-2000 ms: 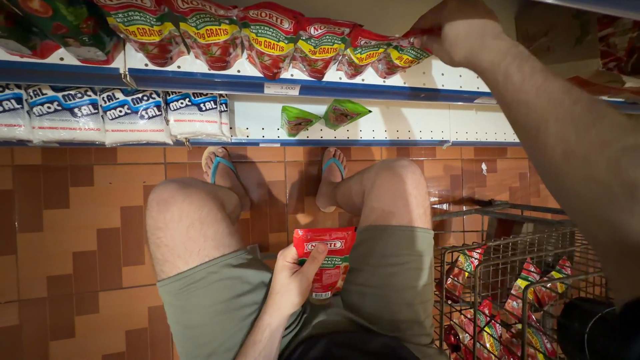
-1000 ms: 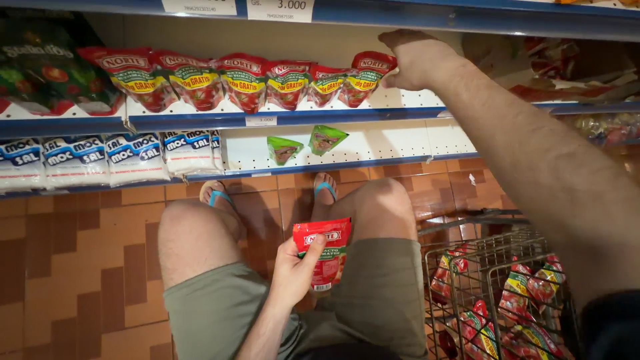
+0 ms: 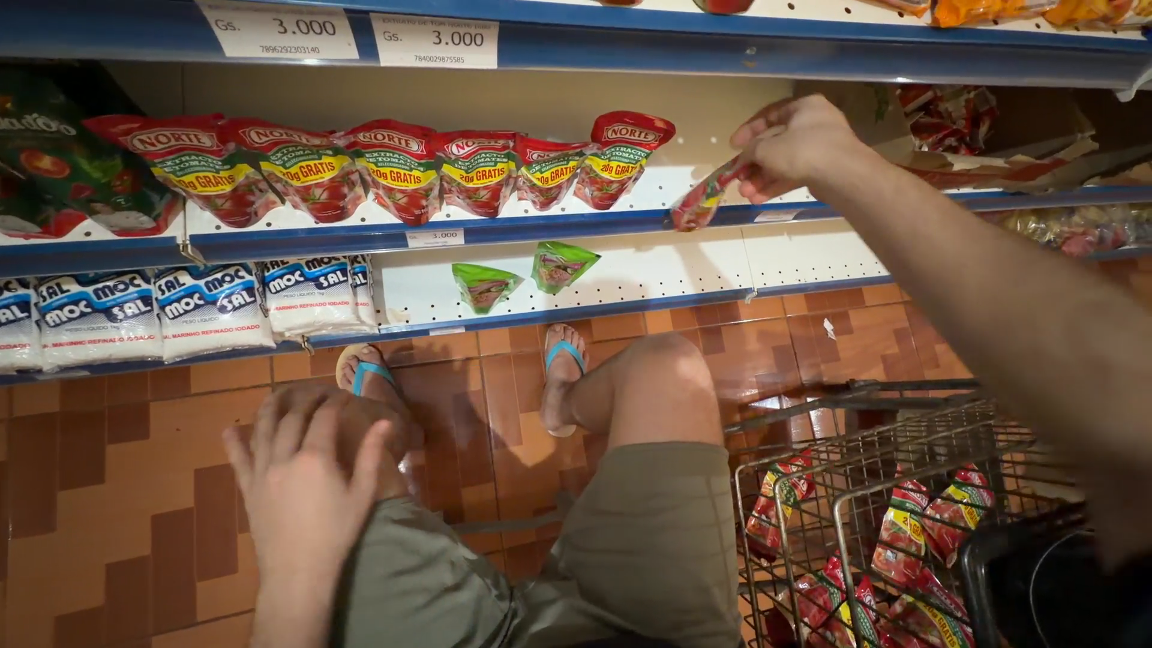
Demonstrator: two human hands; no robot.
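My right hand (image 3: 792, 148) grips the top of a red tomato extract pouch (image 3: 706, 196) at the front of the middle shelf (image 3: 558, 225). The pouch tilts, with its lower end by the shelf's blue edge. Left of it stands a row of like pouches (image 3: 396, 171), the nearest one (image 3: 623, 160) upright and apart from my hand. My left hand (image 3: 306, 477) rests on my left knee with its fingers spread and holds nothing.
A wire shopping cart (image 3: 837, 513) with several red pouches (image 3: 903, 531) stands at the lower right. Two green packets (image 3: 562, 266) and white salt bags (image 3: 211, 306) are on the bottom shelf. Dark green pouches (image 3: 81, 171) stand at the far left, and torn cardboard (image 3: 1008, 162) lies at the right.
My left hand has let go of the red pouch it held over my lap and moved left to my knee. My right hand has moved right, away from the row, with a pouch now in it.
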